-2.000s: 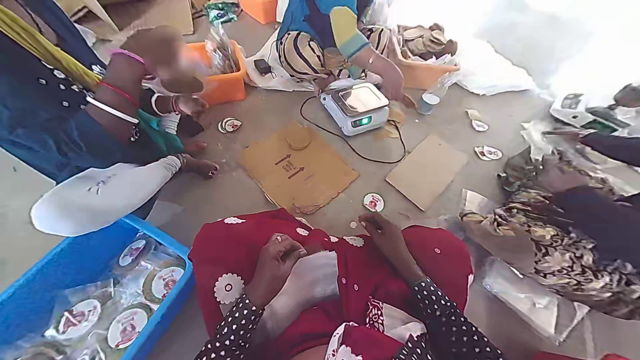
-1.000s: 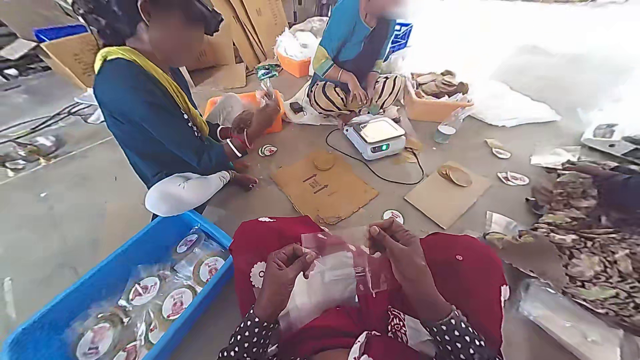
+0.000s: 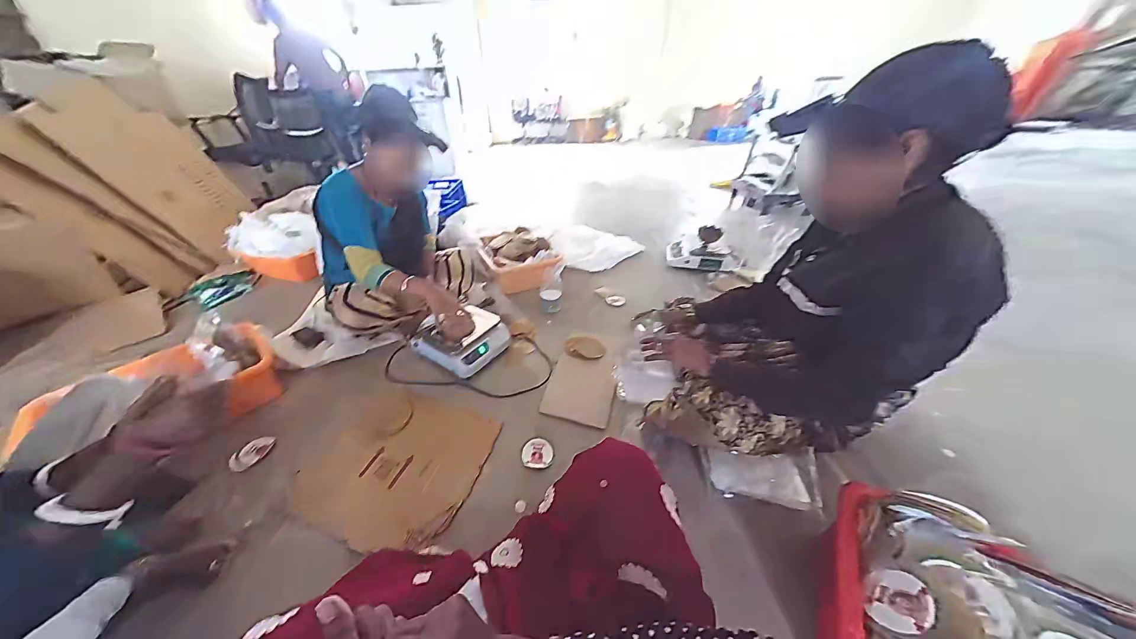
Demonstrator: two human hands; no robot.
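Note:
At the bottom edge, mostly cut off by the frame, my left hand (image 3: pixel 346 619) and my right hand (image 3: pixel 448 621) are close together over the red patterned cloth (image 3: pixel 603 532) on my lap. Whether they hold anything is hidden. A dotted sleeve shows at the lower edge. Beyond my knees a round printed label (image 3: pixel 537 453) lies on the floor, right of a flattened cardboard sheet (image 3: pixel 399 470). Another round label (image 3: pixel 252 453) is left of the sheet. A smaller cardboard piece (image 3: pixel 577 390) has a brown disc (image 3: pixel 585 347) at its far edge.
A co-worker's hand is over a digital scale (image 3: pixel 461 342) with a black cable. Another person in dark clothing sits at right by dried leafy pieces (image 3: pixel 737 417). A red crate (image 3: pixel 848 559) of packed items stands at lower right. Someone's arms and an orange tub (image 3: pixel 253 373) are at left.
The view has swung right; the blue crate is out of view. My hands, raised with a clear plastic bag one second ago, are now low at the frame's edge. The co-worker's hand is now over the scale.

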